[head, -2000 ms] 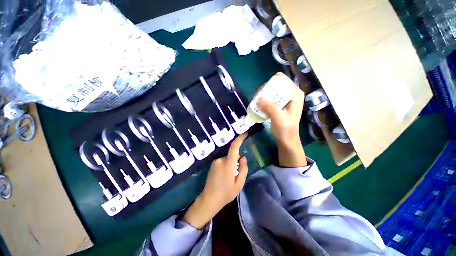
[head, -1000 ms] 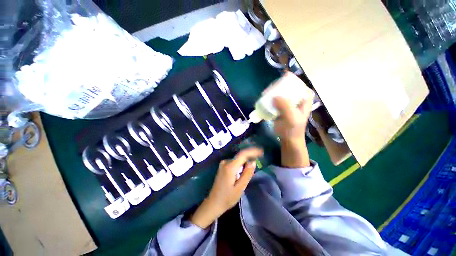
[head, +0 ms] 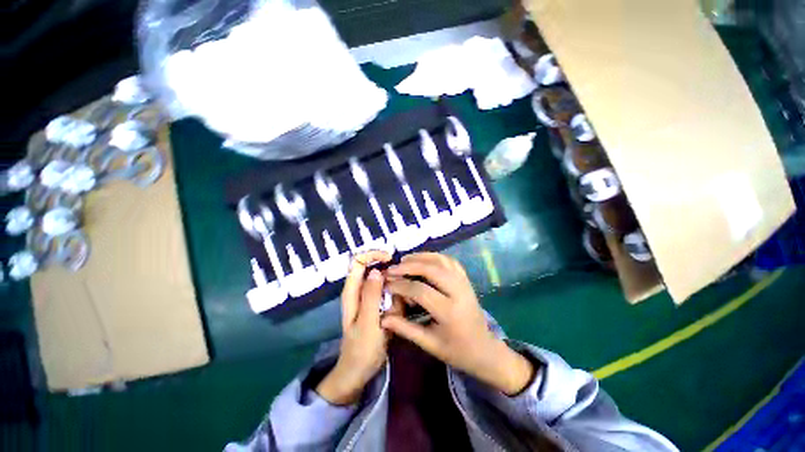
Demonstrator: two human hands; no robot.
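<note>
A row of several heating elements (head: 364, 181) with silvery rings and white heads lies in the black slotted pad (head: 304, 311). My left hand (head: 364, 309) is in front of the pad, fingers bent around a small white cap (head: 386, 301) that shows only in part. My right hand (head: 446, 313) is beside it, with its fingertips close to the same small part; whether it grips anything is hidden. The whitish glue bottle (head: 509, 154) lies on its side on the green bench, right of the pad.
A large clear bag of white parts (head: 265, 79) is behind the pad. White cloth (head: 472, 71) lies right of the bag. A cardboard sheet (head: 132, 282) with elements is at left; a cardboard cover (head: 688, 132) lies over elements at right. Yellow floor line and blue crates are lower right.
My right hand has let go of the bottle, which now lies on the bench, and has come next to my left hand. The view has shifted, showing more of the left cardboard.
</note>
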